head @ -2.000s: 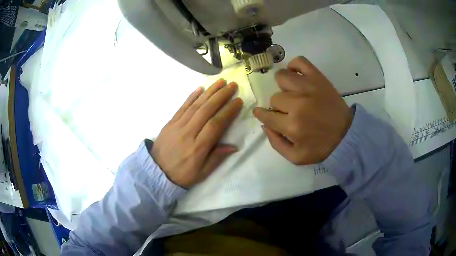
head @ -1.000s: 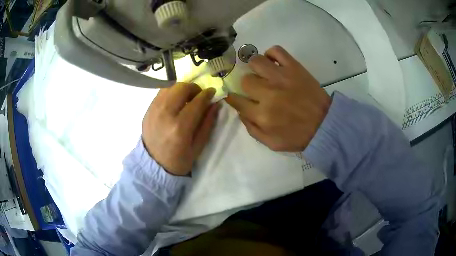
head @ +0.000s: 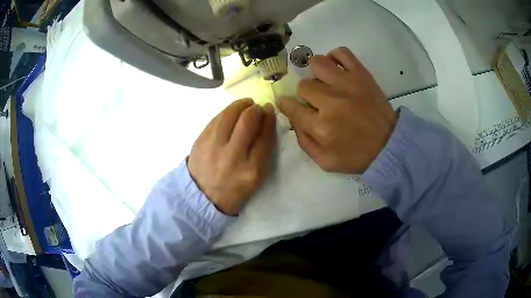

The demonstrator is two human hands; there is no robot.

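A large white fabric panel lies over the table and hangs toward my lap. The cream sewing machine head is above it, with a ribbed cream knob low on its face. Yellow light falls on the cloth below. My left hand has its fingers bent and pinches the cloth edge just below the machine head. My right hand holds the same edge, its thumb and finger close to my left fingertips. The needle and presser foot are hidden.
A curved white strip lies right of the machine. Ruler markings show on the table's right part, near a tan block. A blue bin stands at the left under the cloth. A round metal disc is beside the machine head.
My left hand was flat on the cloth two seconds ago and is now bent, pinching its edge. My right hand has moved slightly left toward it. The view has shifted.
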